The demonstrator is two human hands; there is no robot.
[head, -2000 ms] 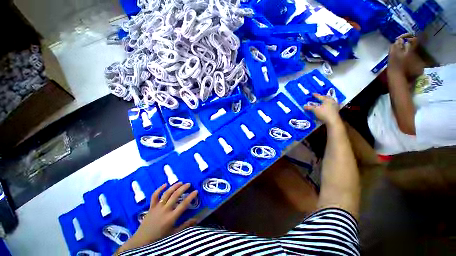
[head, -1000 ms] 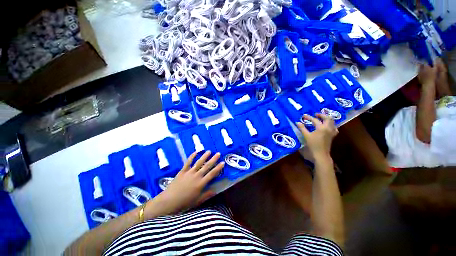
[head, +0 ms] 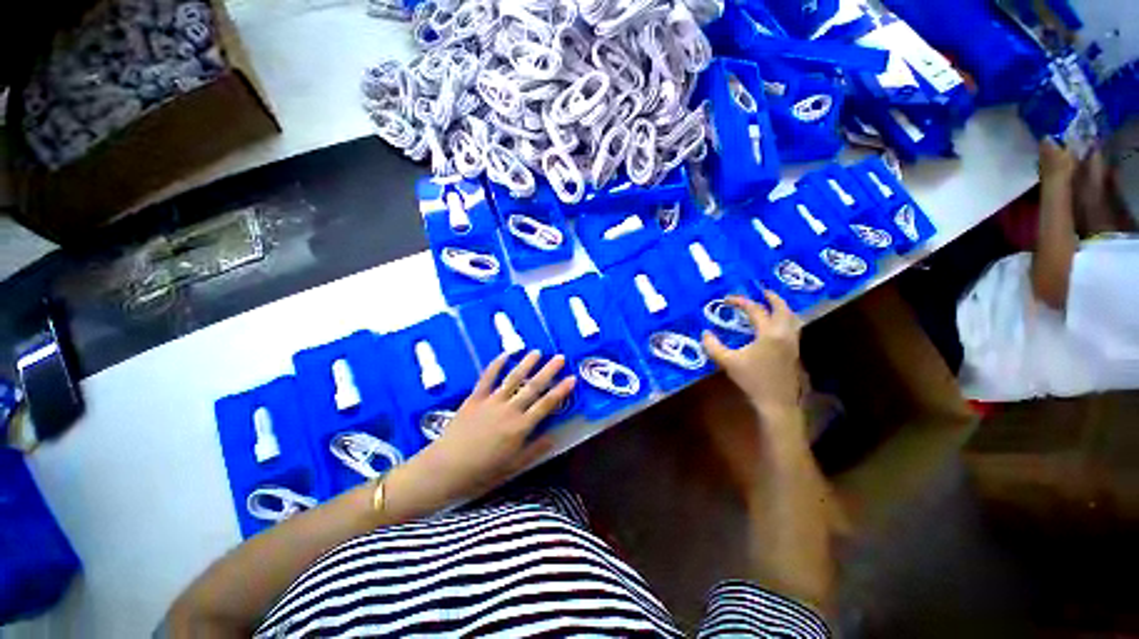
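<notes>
Several blue trays [head: 623, 331] stand in a long row along the table's near edge. Each holds a white car charger [head: 585, 317] at its far end and a coiled white cable [head: 608, 376] at its near end. My left hand [head: 506, 412] lies flat with fingers spread over the near end of a middle tray and hides part of its cable. My right hand [head: 759, 353] has its fingertips at the cable coil in a tray farther right. Whether it grips the coil or only touches it is unclear.
A large cable pile [head: 550, 87] lies beyond the row, with more trays beside it. An open carton of chargers [head: 138, 150] is at the far left. A smartphone [head: 49, 387] and a blue stack [head: 31, 537] are at left. Another person's arm [head: 1057, 237] is at right.
My right hand has moved left along the row, from the right-hand trays to a tray nearer the middle. My left hand stays over a middle tray. The view has shifted.
</notes>
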